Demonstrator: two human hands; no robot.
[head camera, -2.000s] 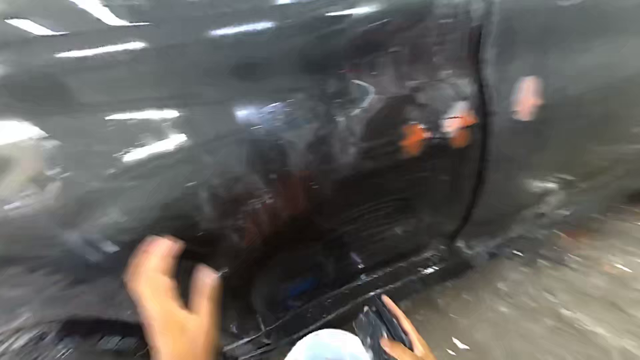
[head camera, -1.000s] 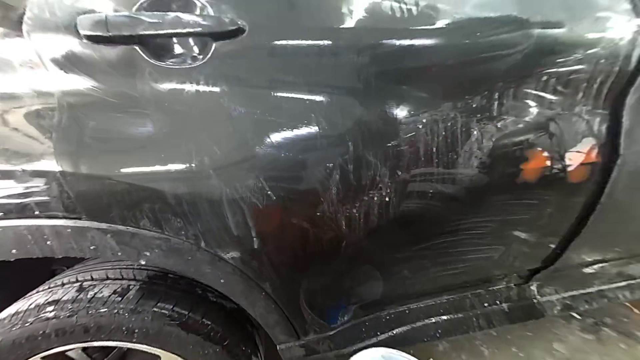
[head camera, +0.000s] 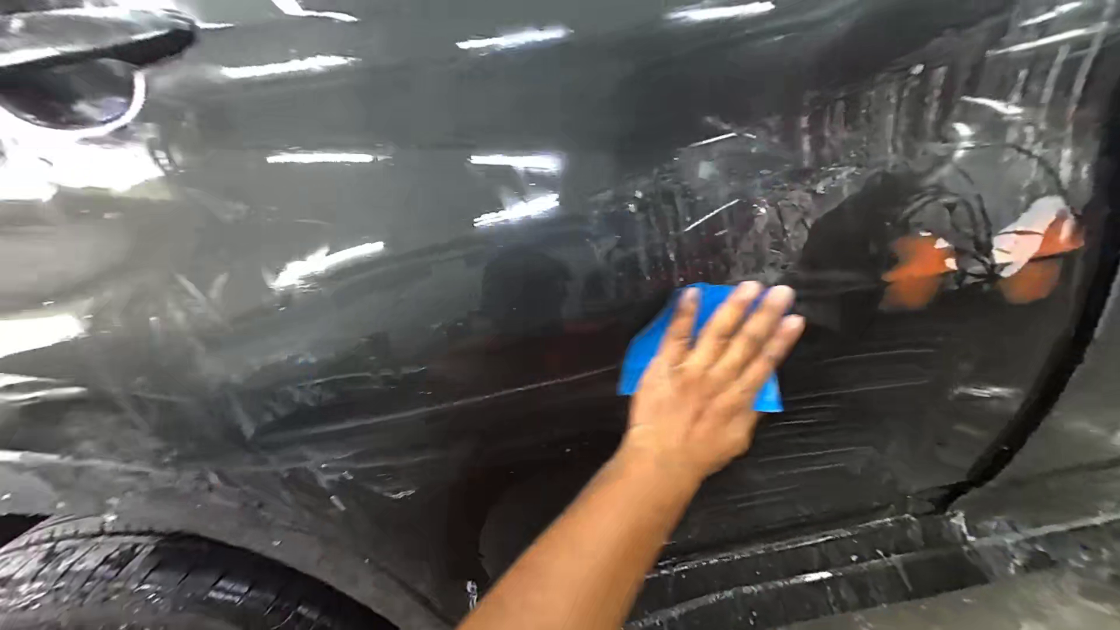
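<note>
My left hand (head camera: 704, 381) lies with its fingers spread over a thin blue sheet (head camera: 643, 357), pressing it against the lower part of a dark grey car door (head camera: 542, 289). The sheet's edges show beside the fingers and below them at the right; its middle is hidden under the hand. The thumb is not clearly visible. Around the sheet, the glossy door carries wet-looking streaks, pale scratch-like lines and reflected lights. My right hand is out of view.
A door handle (head camera: 96, 48) is at the top left, and a tyre (head camera: 175, 577) under the wheel arch at the lower left. The door's dark gap (head camera: 1072, 367) curves down the right side. A wet sill (head camera: 787, 569) runs along the bottom.
My left hand has come onto the door with the blue sheet; one second ago neither hand was in view. Two seconds ago my right hand held a dark object beside a white container.
</note>
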